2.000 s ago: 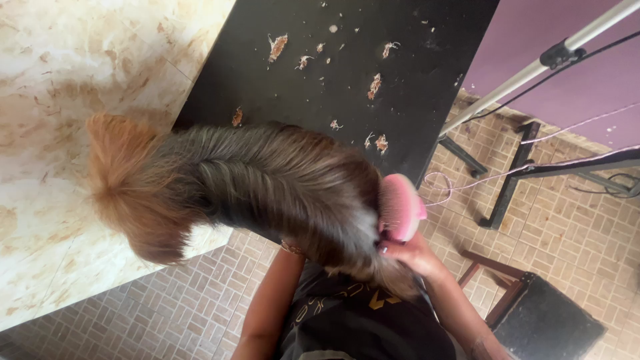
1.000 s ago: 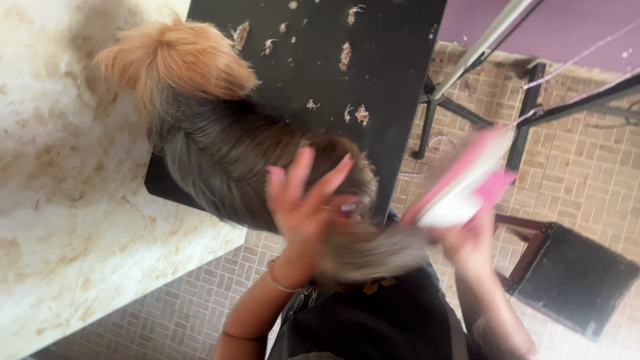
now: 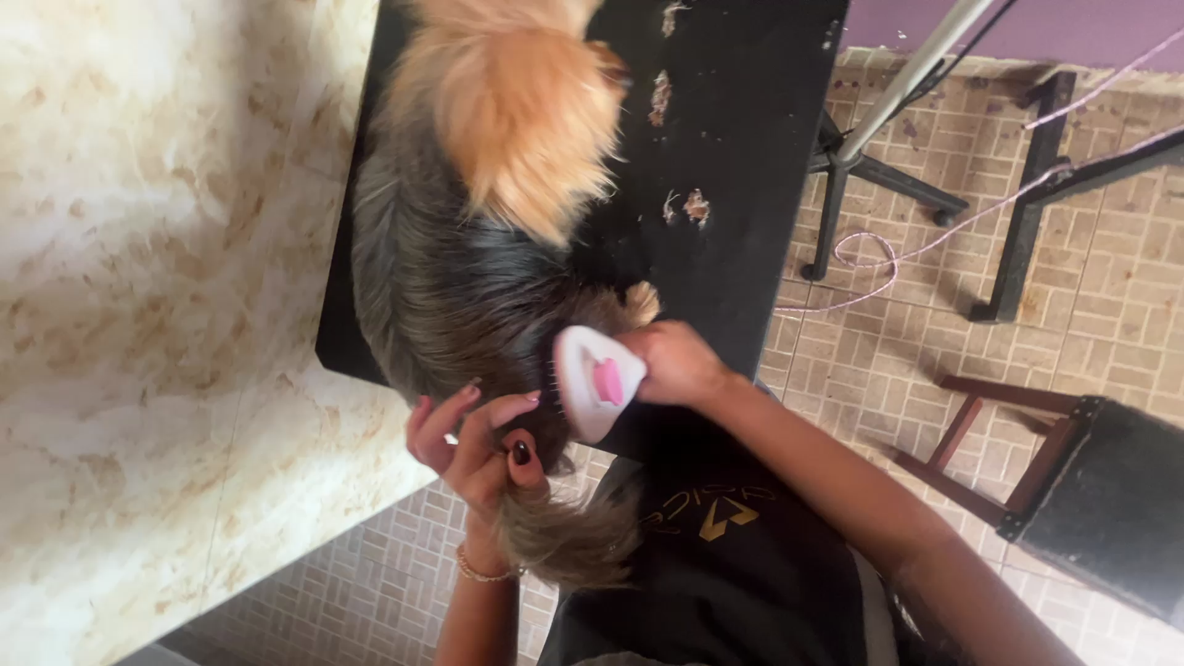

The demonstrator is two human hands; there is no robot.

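A small long-haired dog [image 3: 462,277], dark on the back and tan on the head, is on the black table. My right hand [image 3: 680,365] holds a pink and white slicker brush [image 3: 601,384], its pins against the hair of the dog's hindquarters. My left hand [image 3: 481,444] is at the rump, fingers loosely spread over the hair and thumb bent at the tail [image 3: 578,536]. The tail's long hair drapes past my left wrist. The dog's face is turned from view.
The black table [image 3: 721,185] has worn, torn patches. A marbled surface [image 3: 139,324] lies left. At right are a metal stand [image 3: 911,83] on black legs, a pink cord [image 3: 971,217] and a black-topped stool [image 3: 1101,499].
The dog's head has turned toward the torn patches. My left hand has come up to the rump and tail. The brush, lifted off to the right one second ago, is back against the hair.
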